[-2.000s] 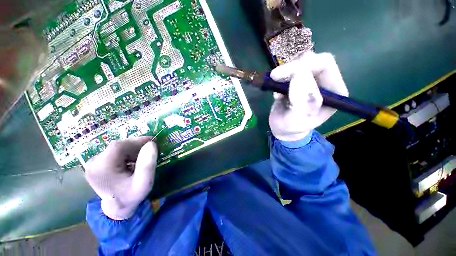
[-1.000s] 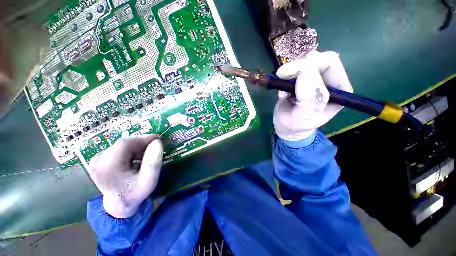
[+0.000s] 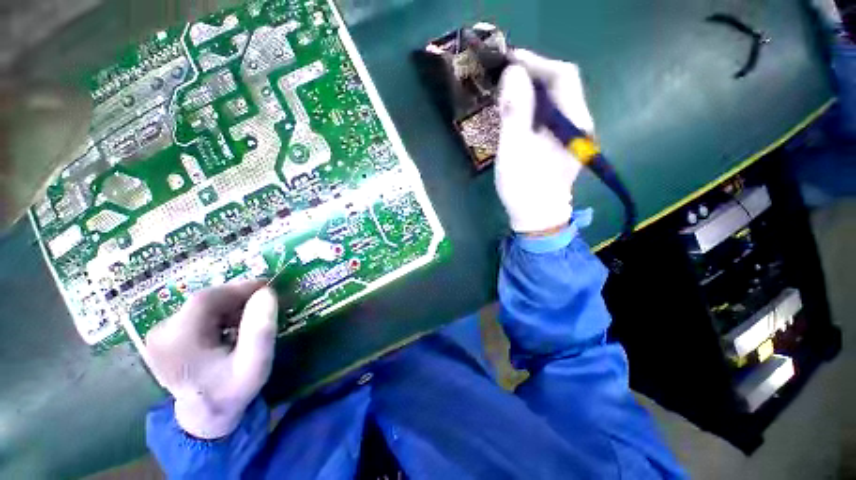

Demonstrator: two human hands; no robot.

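A large green circuit board [image 3: 225,178] lies solder side up on the green mat, left of centre. My left hand [image 3: 211,352], in a white glove, pinches a thin solder wire [image 3: 279,274] over the board's lower edge; its end points up and right. My right hand [image 3: 544,141], in a white glove, holds the dark soldering iron [image 3: 556,120], with a yellow band near the cable end. The iron points up and left over the dark iron stand [image 3: 465,70]; its tip is blurred and cannot be made out. A grainy tip cleaner [image 3: 481,134] sits in front of the stand.
A translucent hood [image 3: 56,122] blurs the upper left. A black curved piece [image 3: 746,42] lies on the mat at the far right. The mat's yellow edge [image 3: 732,172] runs above a dark equipment rack [image 3: 713,319] at the lower right. A blue sleeve shows at the right rim.
My right hand has moved with the iron from over the board's right edge up to the stand, and the iron has turned steeper. My left hand still pinches the wire. The view has shifted.
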